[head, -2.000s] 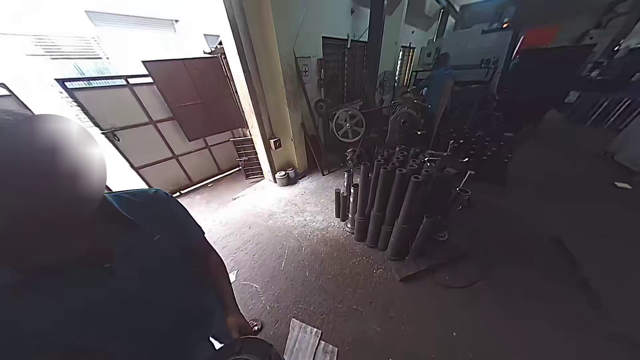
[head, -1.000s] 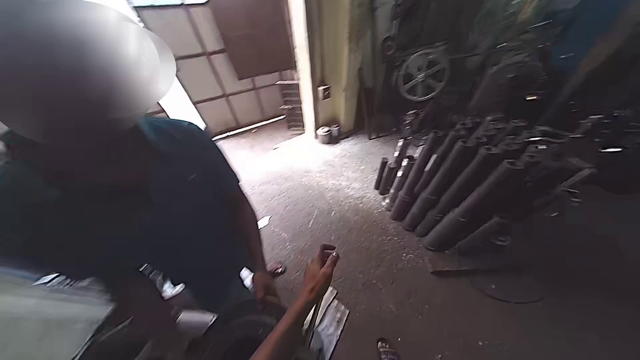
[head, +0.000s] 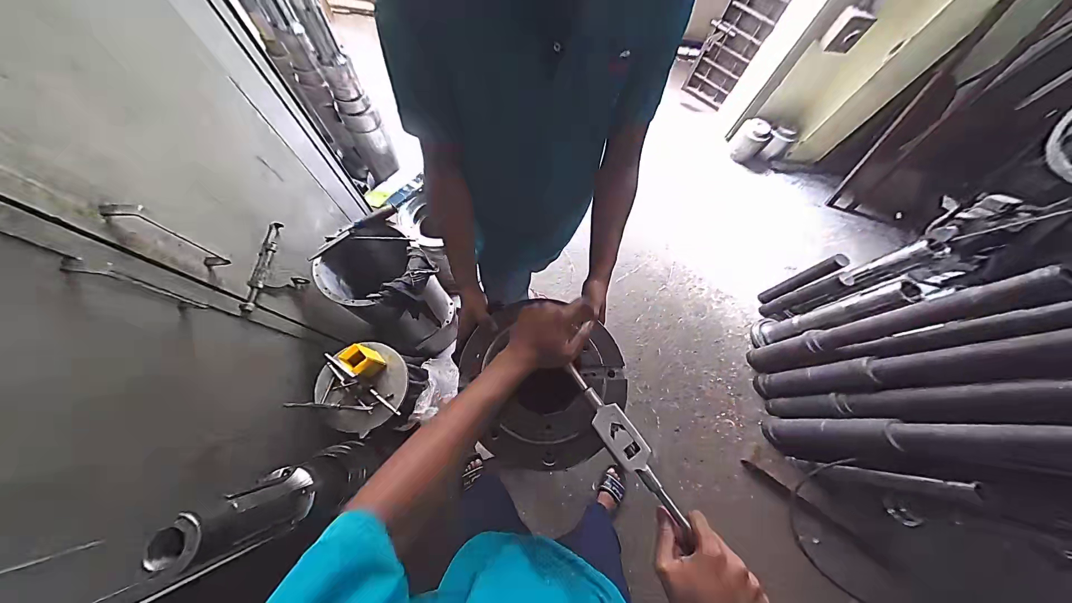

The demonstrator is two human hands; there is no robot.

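A tap wrench (head: 621,437) lies slantwise over the right part of a round metal flange (head: 548,448) with a dark central opening. My left hand (head: 548,335) is closed on the wrench's far handle, above the flange. My right hand (head: 708,563) grips the near handle, beyond the flange's lower right edge. Whether a tap is fitted in the wrench cannot be told. A co-worker in a dark teal shirt (head: 536,142) stands opposite, with both hands at the flange's far rim, one on each side.
Several long metal pipes (head: 921,377) lie at the right. On the left stand a grey metal cabinet (head: 167,167), a flanged drum (head: 335,285) and a round stand (head: 322,389) bearing tools and a yellow block (head: 363,359). A hollow metal cylinder (head: 180,540) is at the lower left.
The view has swung down and left to the flange. One forearm reached out with no wrench visible a second ago; now both my hands hold the tap wrench over the flange.
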